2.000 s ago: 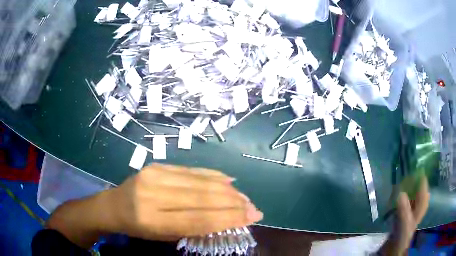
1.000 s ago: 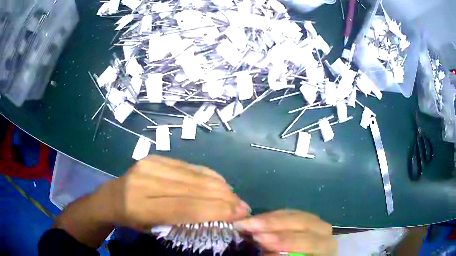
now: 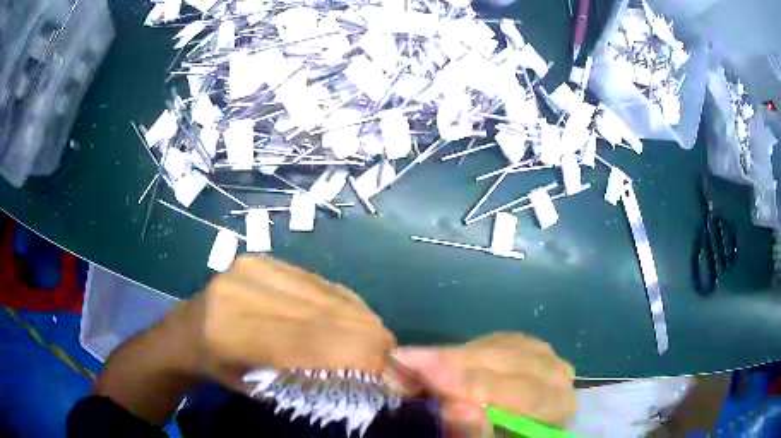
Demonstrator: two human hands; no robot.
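My left hand (image 3: 291, 325) is at the bottom left, back up, and holds a fanned bunch of tagged metal rods (image 3: 330, 398) whose white ends stick out below it. My right hand (image 3: 505, 376) touches it at the right end of the bunch and holds a slim bright green hand tool (image 3: 531, 424). The tool's tip is hidden by my fingers, and both hands are slightly blurred. A large pile of rods with white flag tags (image 3: 342, 94) lies behind my hands on the dark green bench top (image 3: 360, 278).
A steel ruler (image 3: 644, 269) lies right of the pile, with black-handled scissors (image 3: 713, 252) beyond it. Clear parts boxes (image 3: 698, 128) stand at the right, clear compartment boxes (image 3: 47, 81) at the left. A purple-red pen-like tool (image 3: 581, 26) is at top right. A translucent bin (image 3: 120, 312) shows below the left edge.
My right hand has come from the far right to my left hand, now with the green tool showing. The scissors are now uncovered. The bunch has turned slightly and the view has shifted.
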